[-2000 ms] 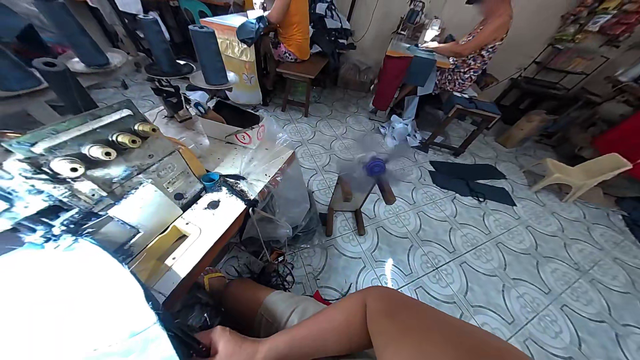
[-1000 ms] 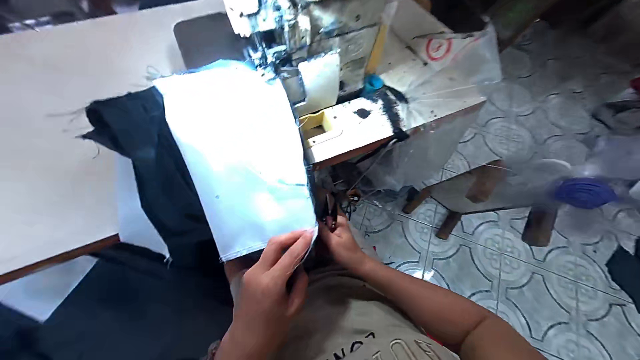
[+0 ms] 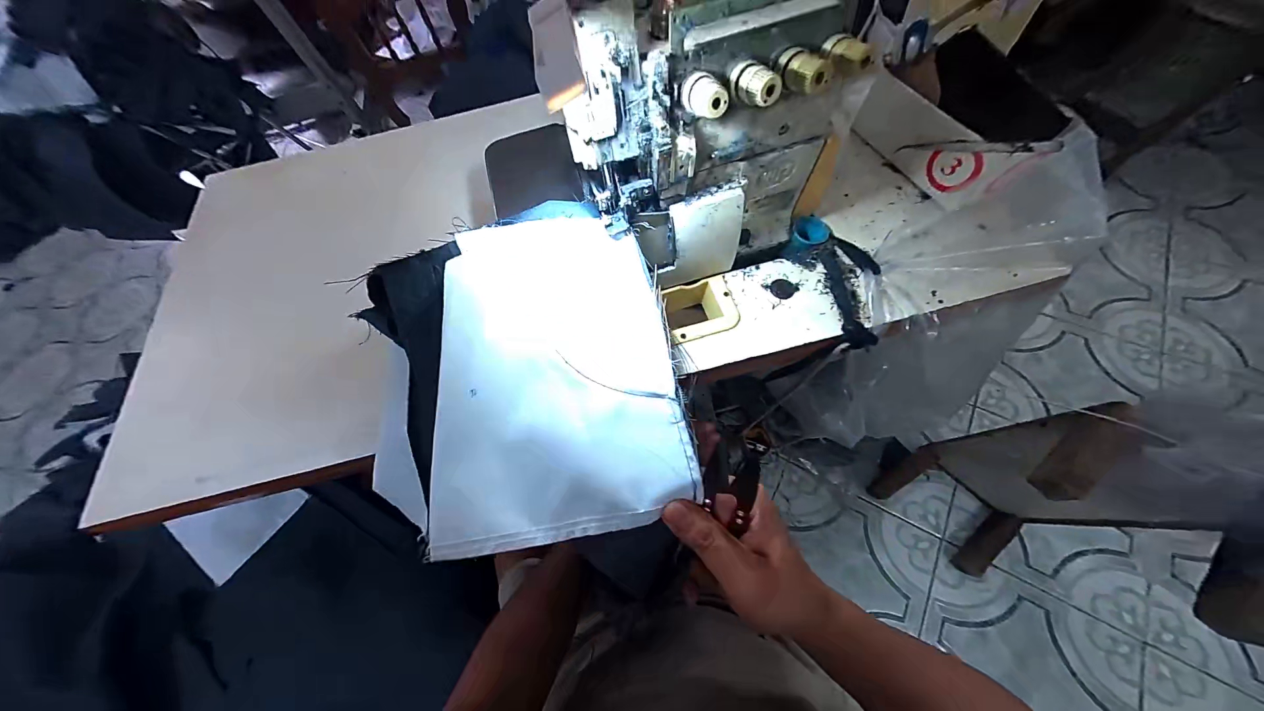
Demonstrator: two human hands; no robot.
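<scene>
A white fabric panel (image 3: 553, 395) with a stitched lower edge lies on the table, its far edge under the needle area of an overlock sewing machine (image 3: 691, 138). Dark fabric (image 3: 420, 336) shows along its left side. My right hand (image 3: 746, 558) pinches the panel's lower right corner between thumb and fingers; it also holds small dark thread snips (image 3: 733, 484). Of my left hand (image 3: 518, 568) only a small part shows below the panel's lower edge; its fingers are hidden under the cloth. A loose thread curves across the panel.
The pale sewing table (image 3: 286, 296) extends left. Dark fabric (image 3: 326, 612) hangs below it. At the right are a cardboard box (image 3: 948, 138), clear plastic sheeting (image 3: 889, 375) and a wooden stool (image 3: 1066, 464) on the tiled floor. A blue ring-shaped part (image 3: 810, 232) sits beside the machine.
My left hand was on top of the panel's lower edge one second ago; it is now mostly beneath. The right hand stays at the corner. The view has swung from the room to the machine.
</scene>
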